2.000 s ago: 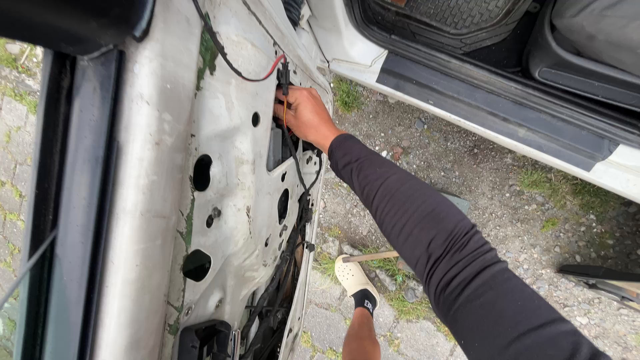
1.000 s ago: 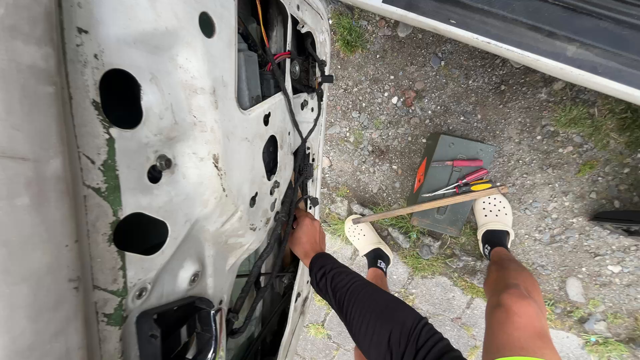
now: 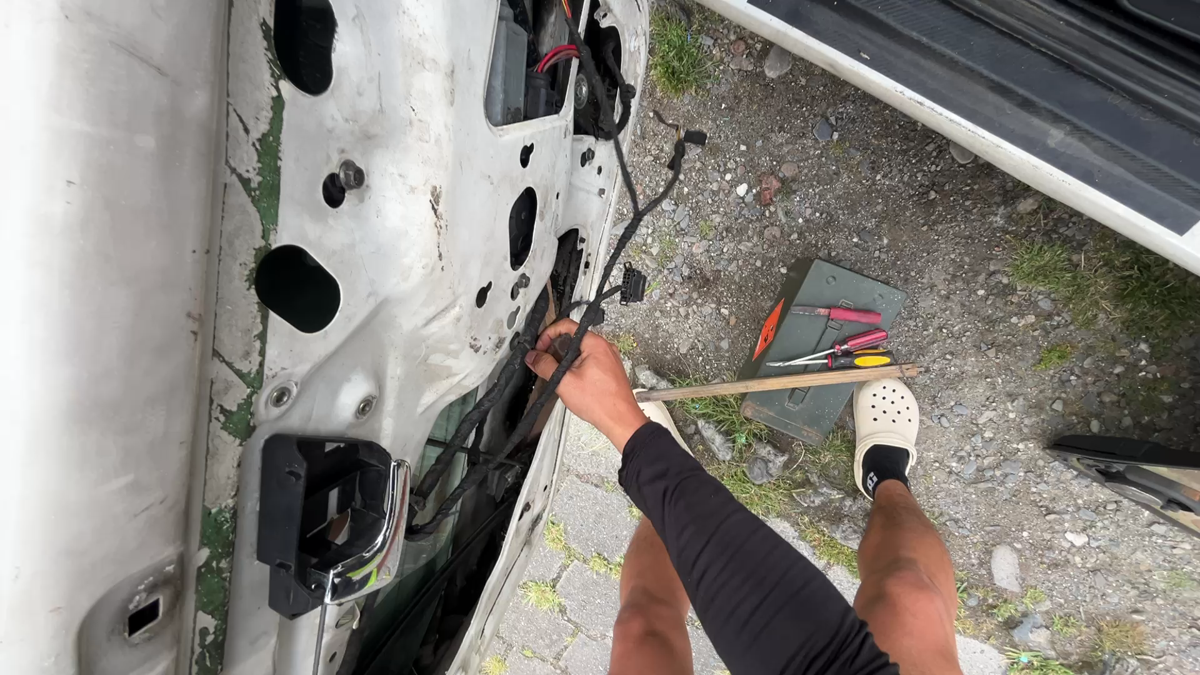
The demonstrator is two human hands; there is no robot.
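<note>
My right hand (image 3: 589,380), in a black sleeve, has its fingers closed on the black wrapped wiring harness (image 3: 614,248) at the edge of a stripped white car door (image 3: 394,225). One strand passes over the fingers; another thick strand (image 3: 483,412) runs down beside the thumb into the long door opening. A black connector plug (image 3: 633,283) hangs just above the hand, and a smaller plug (image 3: 694,138) ends a branch higher up. Red wires (image 3: 557,58) show in the upper opening. The inner door handle (image 3: 333,520), with a chrome lever, sits lower left. My left hand is out of view.
On the gravel lies a green metal box (image 3: 816,412) with screwdrivers (image 3: 848,347) on it and a wooden strip (image 3: 778,382) across it. My feet in cream clogs (image 3: 886,417) are beside it. The car's door sill (image 3: 994,103) crosses the upper right. A dark panel (image 3: 1130,459) lies at right.
My right hand has moved down the door from the upper opening. The harness and its plugs now stand out past the door edge; one second ago the harness lay along the door. The view has shifted.
</note>
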